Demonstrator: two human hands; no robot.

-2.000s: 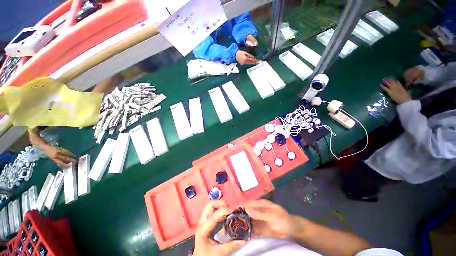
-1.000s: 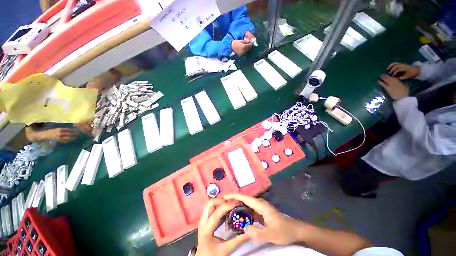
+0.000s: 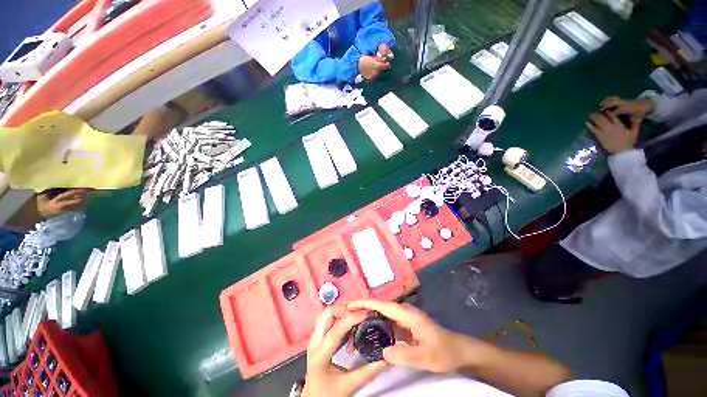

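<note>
A round black smartwatch body [image 3: 373, 339] with a lit screen is held between both hands at the bottom centre. My left hand [image 3: 329, 355] holds it from its left side. My right hand [image 3: 419, 337] holds it from the right, with the thumb at its lower edge. Just beyond the hands lies the red-orange compartment tray [image 3: 252, 327]. In it are two dark watch bodies [image 3: 290, 291] and one pale-faced round one [image 3: 329, 292]. A white pad [image 3: 373, 257] fills its right-end compartment.
Behind is a charging tray [image 3: 457, 232] with white pucks, beside tangled cables [image 3: 463, 177] and a power strip [image 3: 527, 177]. Long white boxes [image 3: 252, 197] line the green bench. A red turnover tray [image 3: 46, 364] stands lower left. Other workers' hands [image 3: 616, 128] show around.
The long white boxes have shifted left and down along the bench. The held watch's screen changed from orange-marked, to coloured icons, to a darker display with small reddish marks.
</note>
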